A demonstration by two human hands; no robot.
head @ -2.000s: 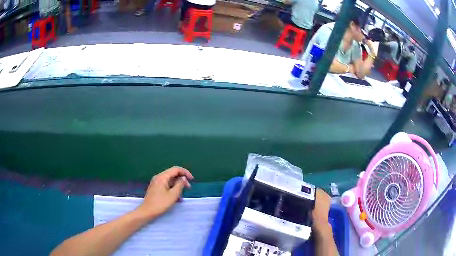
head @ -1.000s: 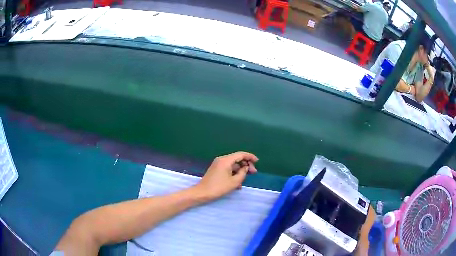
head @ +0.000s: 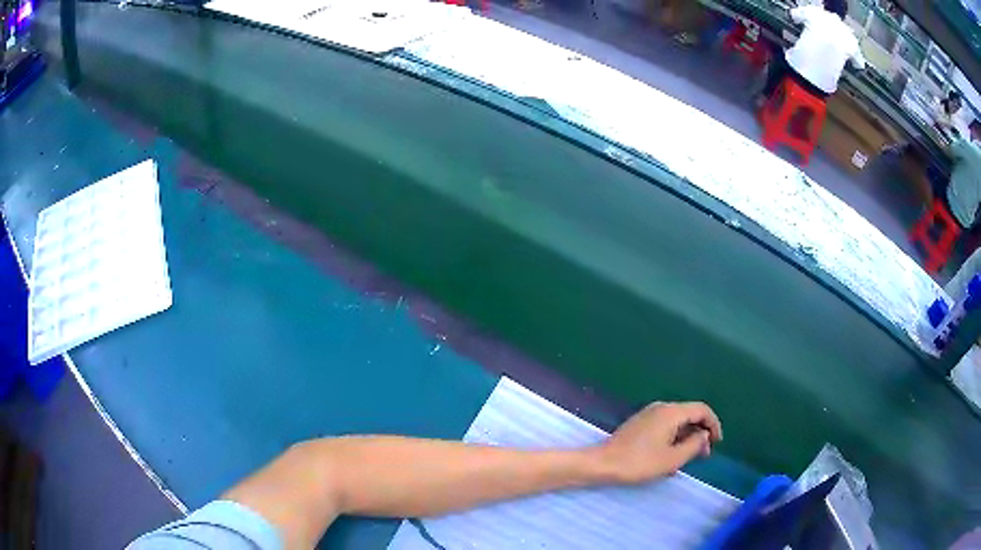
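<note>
My left hand (head: 658,443) rests at the upper edge of the white foam sheet (head: 559,510), fingers loosely curled with a gap beside the thumb and no object visible in it. The blue tray (head: 762,505) is cut off at the bottom right. Part of the silver-and-black machine (head: 844,532) shows beside it, with a dark upright panel (head: 791,521) and a clear crinkled plastic cover (head: 844,481) at its far end. My right hand is out of the picture.
A white gridded tray (head: 102,263) lies on the green bench (head: 290,344) at the left, near its curved edge. A green raised strip (head: 463,226) runs across behind, with a white-covered ledge (head: 667,129) beyond. Seated people and red stools (head: 794,118) are in the background.
The view has swung left, so the machine and tray slid to the lower right edge. The fan and my right hand have left the picture; the white gridded tray is now fully visible.
</note>
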